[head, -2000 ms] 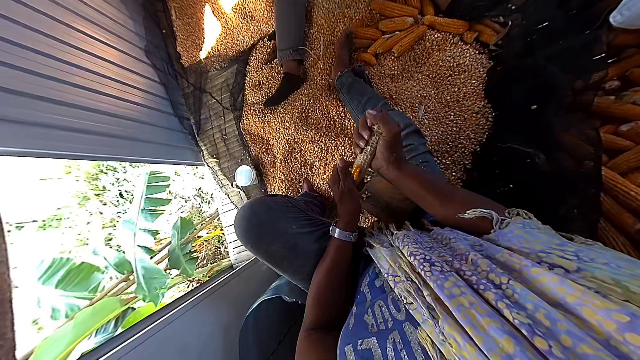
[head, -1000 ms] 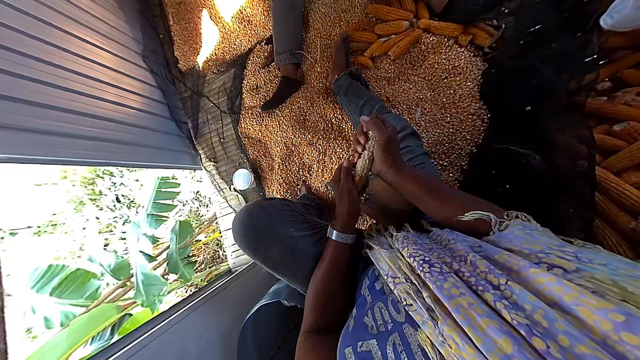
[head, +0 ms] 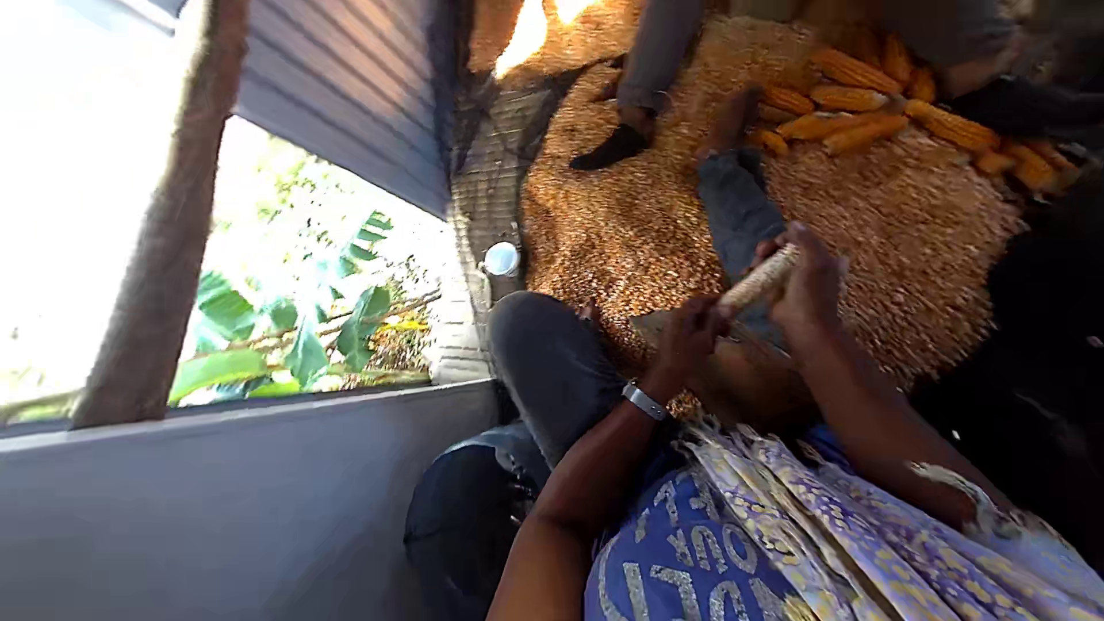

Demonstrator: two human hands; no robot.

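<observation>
A pale corn cob [head: 761, 280], its visible side stripped of kernels, lies slantwise between my two hands. My left hand [head: 693, 332], below a metal wristband, grips its lower end. My right hand [head: 809, 280] is closed around the upper end. Loose orange corn kernels [head: 621, 233] spread thickly on the floor beyond my knees and around my outstretched leg. Below the cob is a brown object [head: 742, 379], partly hidden by my forearms; I cannot tell what it is.
Unshelled corn ears [head: 849, 99] lie heaped on the kernels. Another person's dark-socked foot [head: 614, 147] rests at the pile's far left. A white round container [head: 501, 259] stands on the mat's edge. A low grey wall [head: 259, 500] and a wooden post [head: 164, 216] are at left.
Two seconds ago the cob showed some orange kernels; now its visible side is pale and bare. My hands have moved farther apart along it. The view has swung left.
</observation>
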